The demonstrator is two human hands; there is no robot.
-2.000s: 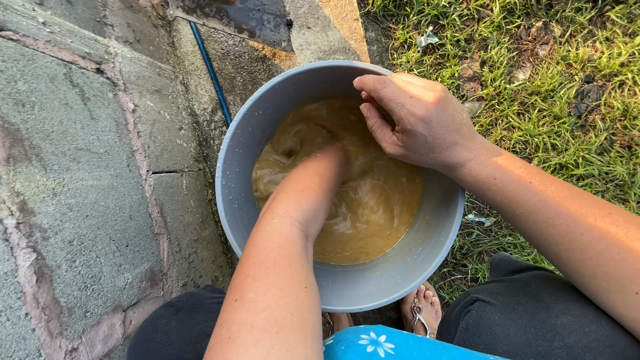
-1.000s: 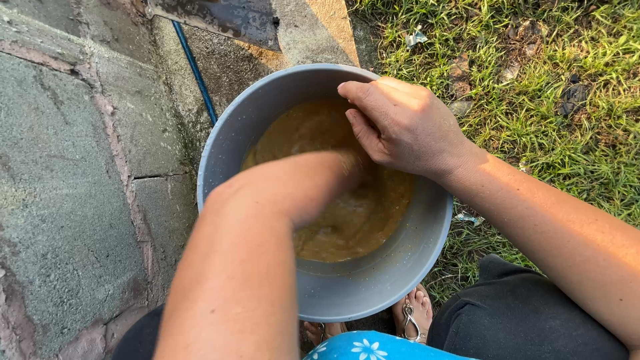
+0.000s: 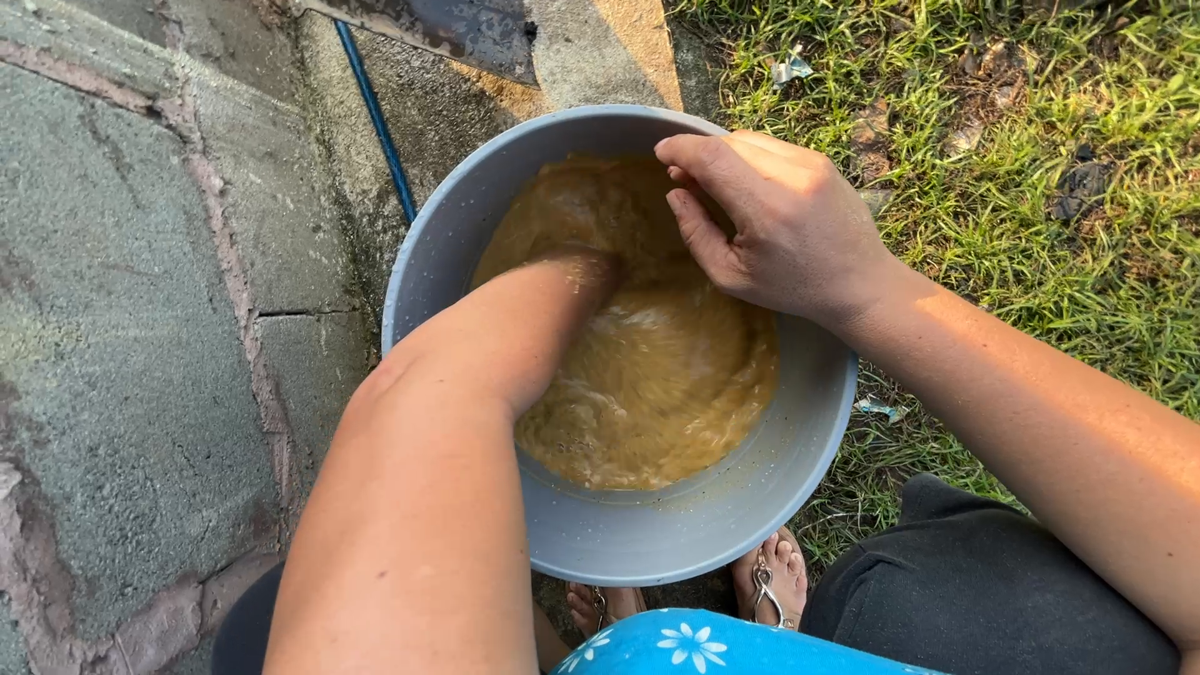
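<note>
A round grey plastic bucket stands below me, holding cloudy yellow-brown liquid that swirls and ripples. My left arm reaches over its left side, and my left hand is sunk in the liquid; only the blurred wrist shows, so its fingers are hidden. My right hand grips the upper right rim, its thumb and curled fingers on the inner side above the liquid. Small dark and pale specks cling to the inner wall.
Stone paving with pinkish mortar lies to the left. A blue rod or hose runs behind the bucket, near a dark flat piece. Grass with bits of litter is on the right. My sandalled feet are just below the bucket.
My left forearm has swung around within the bucket while its hand stays under the liquid, and the swirl pattern has changed. My right hand has stayed at the upper right rim.
</note>
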